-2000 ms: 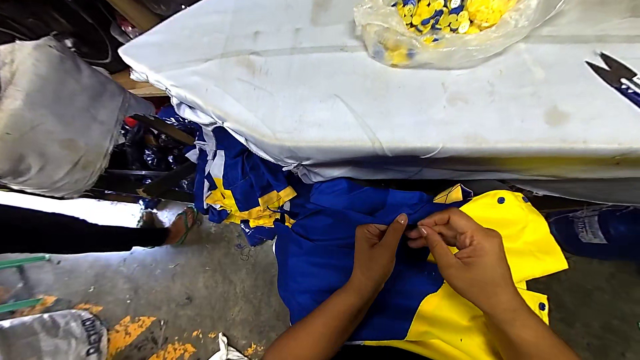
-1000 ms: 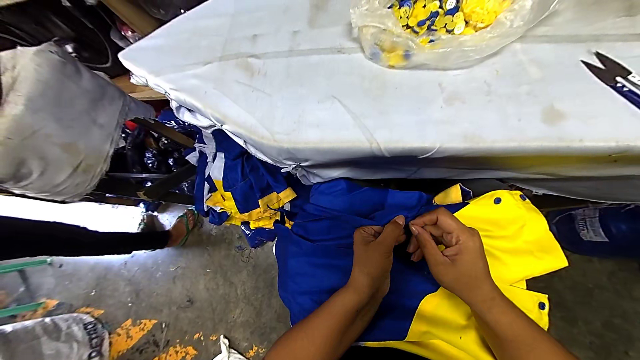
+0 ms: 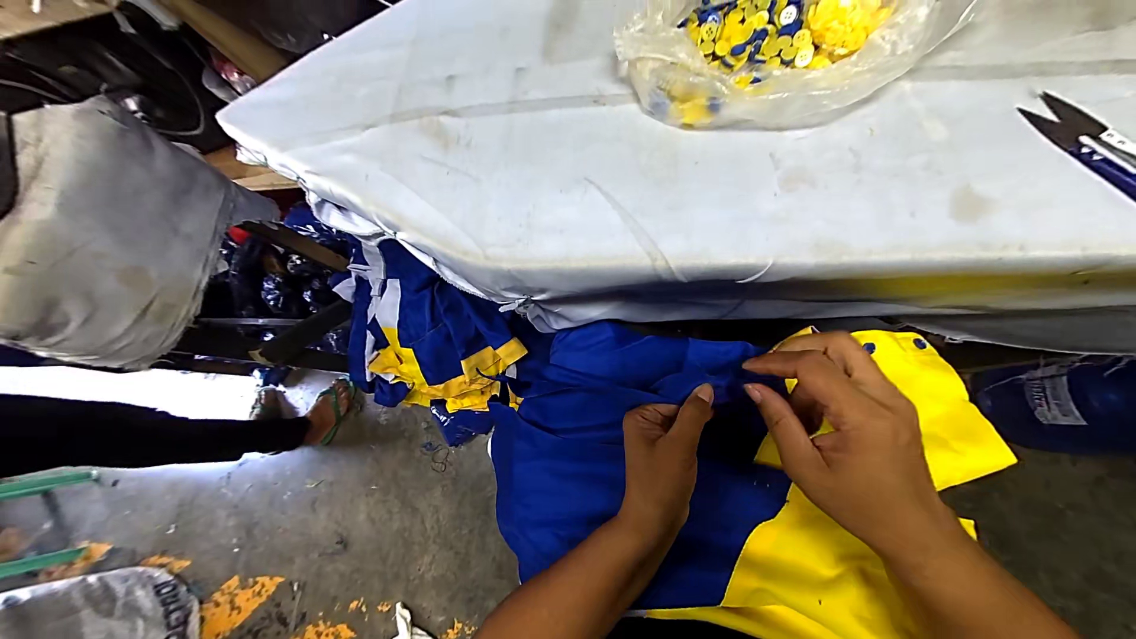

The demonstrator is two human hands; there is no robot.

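Observation:
A blue and yellow garment (image 3: 603,497) with dark blue buttons on its yellow part hangs below the table's front edge. My left hand (image 3: 661,461) pinches the blue cloth between thumb and fingers. Close to its right, my right hand (image 3: 834,426) has thumb and forefinger a little apart near the cloth; whether something thin is between them cannot be made out. On the table, a clear plastic bag (image 3: 781,102) holds yellow, blue and white buttons (image 3: 754,35). Thread snips (image 3: 1078,138) with a dark blue handle lie at the right.
A white cloth-covered table (image 3: 532,177) spans the top. More blue, yellow and white garments (image 3: 435,328) hang at its left corner. A grey covered object (image 3: 106,231) stands at left, above another person's leg (image 3: 160,435) and sandalled foot. A blue container (image 3: 1056,404) is at the right.
My right hand has moved from close against the left hand to slightly apart, its fingers more extended. The left hand stays on the blue cloth.

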